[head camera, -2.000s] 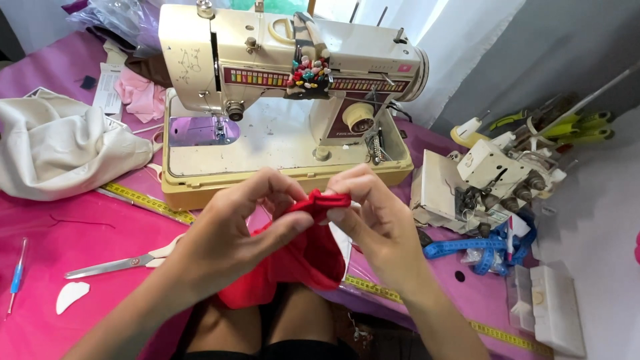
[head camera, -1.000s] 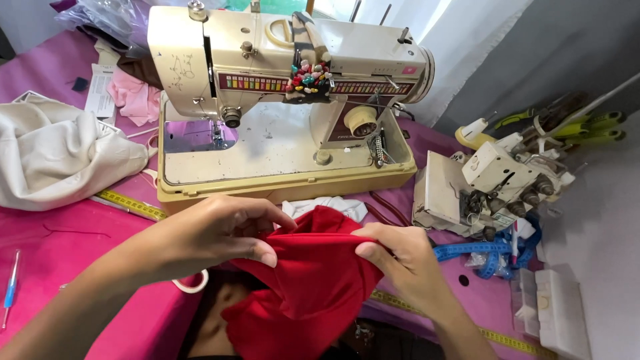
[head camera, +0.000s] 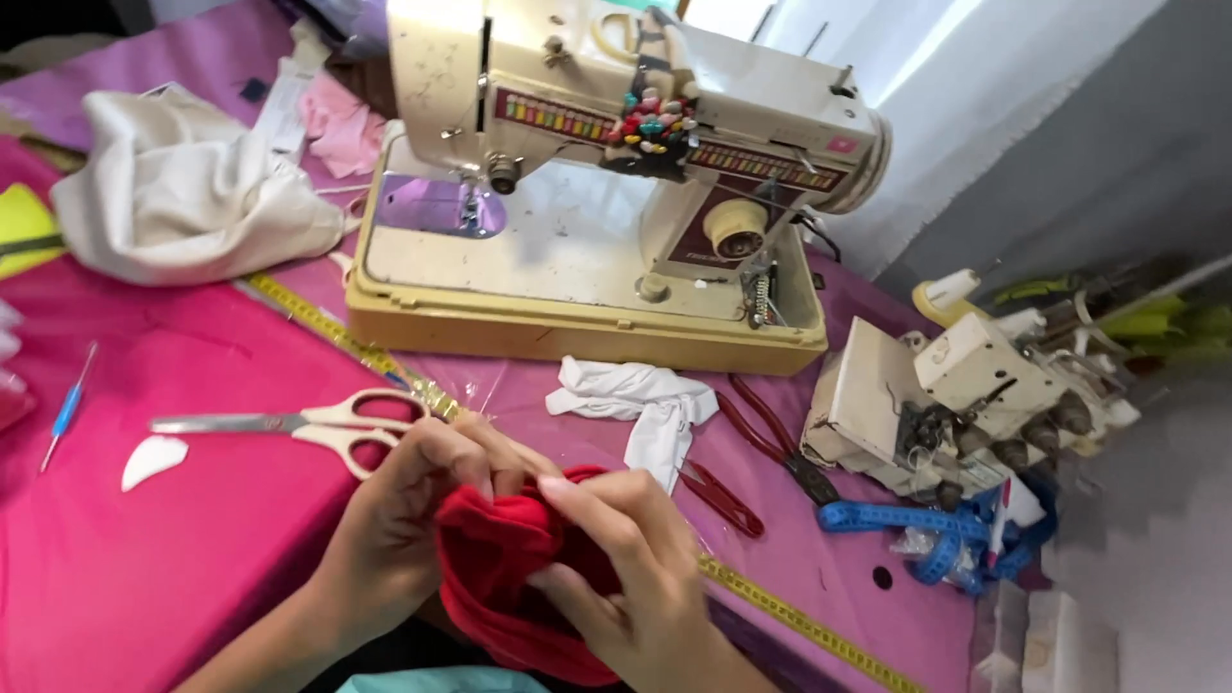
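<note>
Both hands pinch a bunched piece of red fabric (head camera: 510, 597) over the near edge of the table. My left hand (head camera: 414, 510) has its fingertips on the upper left of the folded edge. At the right side of the cloth, my right hand (head camera: 626, 568) grips it between thumb and fingers, close to the left fingertips. Scissors with cream handles (head camera: 337, 423) lie just beyond my left hand. Past the hands stands a cream sewing machine (head camera: 577, 260), with a cluster of colourful pins (head camera: 654, 120) on its arm. The underside of the red fabric is hidden.
White cloth (head camera: 635, 404), red-handled pliers (head camera: 780, 438) and red thread snips (head camera: 722, 500) lie before the machine. A serger (head camera: 972, 385) and blue measuring tape (head camera: 905, 520) are at right. Beige fabric (head camera: 192, 192), a seam ripper (head camera: 67, 414) and a yellow measuring tape (head camera: 318, 322) are left.
The red fabric, spread between both hands a second ago, is now bunched, and the hands have come together. The scissors, mostly covered then, show again.
</note>
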